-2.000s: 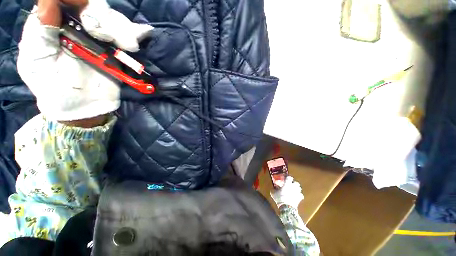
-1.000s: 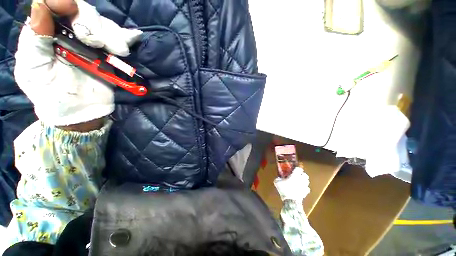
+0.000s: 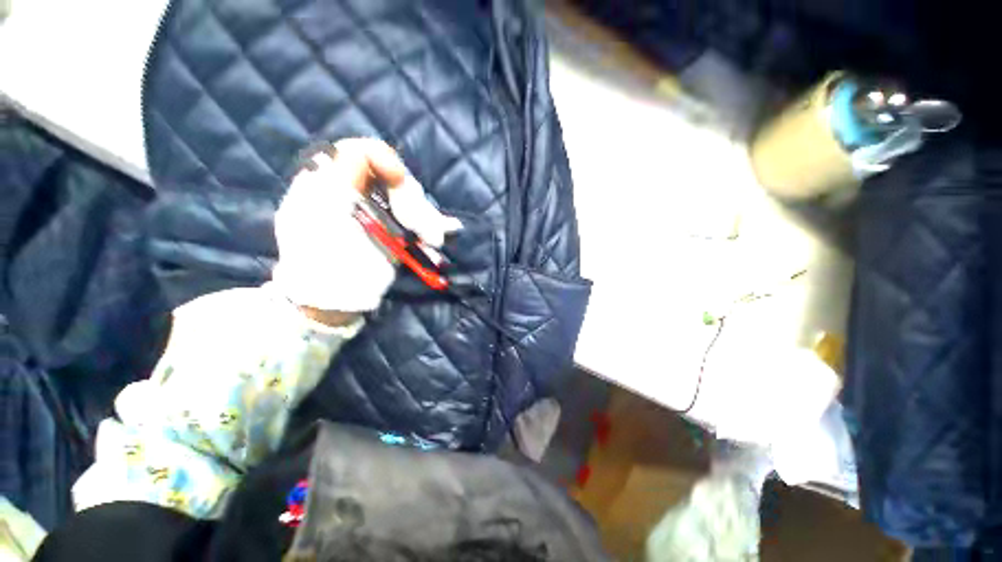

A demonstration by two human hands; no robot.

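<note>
A navy quilted backpack (image 3: 363, 77) lies at the table edge and reaches down to my lap. Its side pocket (image 3: 541, 318) is at the lower right. My left hand (image 3: 341, 225), in a white glove, is on the backpack's quilted panel and holds thread snips (image 3: 407, 250) with red handles, lying along the palm. My right sleeve and hand (image 3: 720, 494) are blurred at the lower right, beside a white bundle (image 3: 808, 417); the fingers cannot be made out.
A tan cup (image 3: 808, 154) with a blue-topped item stands at the upper right of the white table (image 3: 648, 209). A thin dark cord (image 3: 703, 362) hangs near the table edge. A brown carton (image 3: 632, 472) is below. Dark quilted bags (image 3: 928, 362) are at the right, dark fabric at the left.
The view has shifted, showing more of the backpack top and the cup. My right hand has moved up towards the white bundle; the phone it held is no longer visible. My left hand keeps the snips.
</note>
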